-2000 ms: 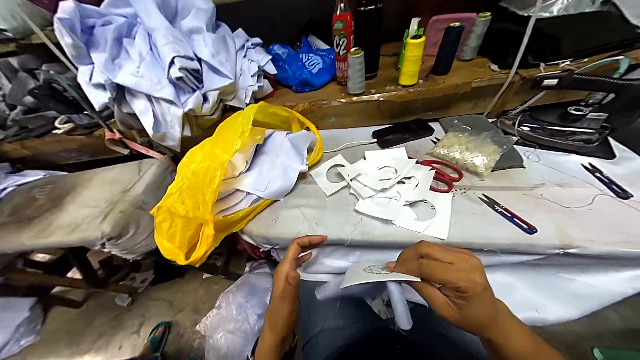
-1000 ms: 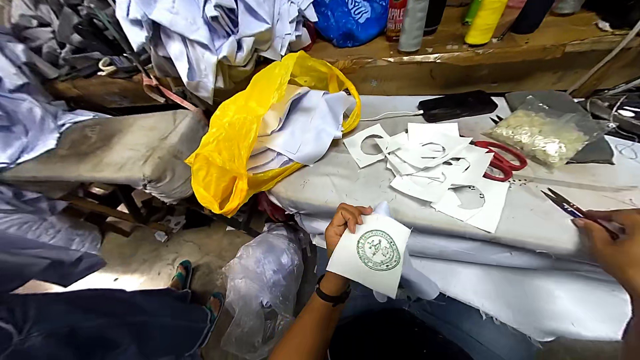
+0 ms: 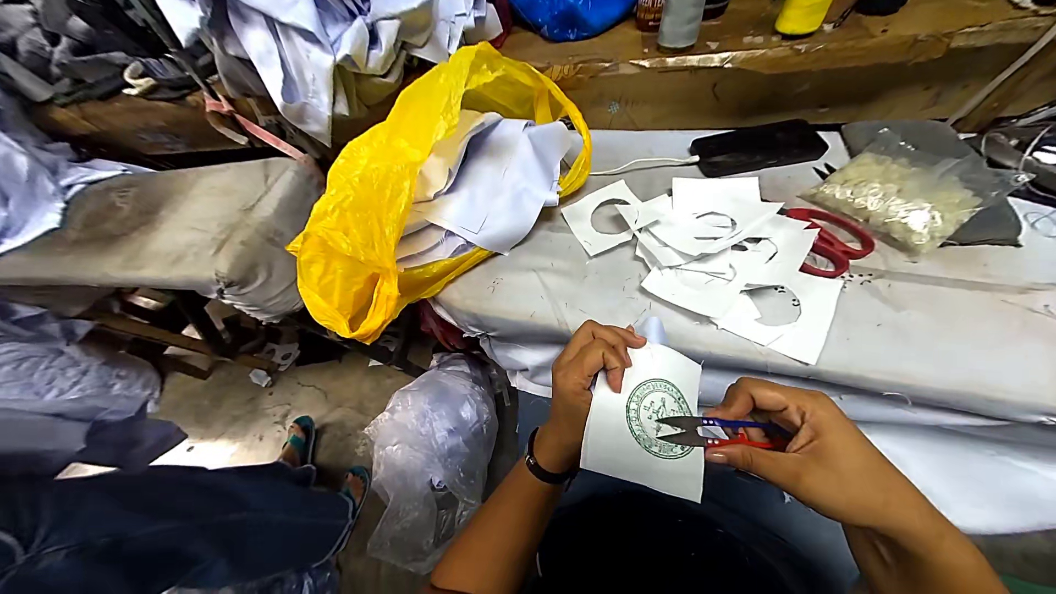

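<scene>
My left hand grips the upper left edge of a white fabric square printed with a round green emblem. A bit of light blue cloth shows behind its top edge. In my right hand are thread snips with blue and red handles, their blade tips apart over the emblem's right part. White pieces with round cut-outs lie overlapping on the cloth-covered table. Red-handled scissors lie partly under these pieces; their blades are hidden.
A yellow plastic bag holding light cloth pieces stands at the table's left end. A black phone-like device with a white cable and a clear bag of small pale pieces lie farther back. A clear plastic bag hangs below; another person's feet are left.
My right hand was at the snips on the table a second ago and has brought them over to the fabric square. My left hand still holds the square.
</scene>
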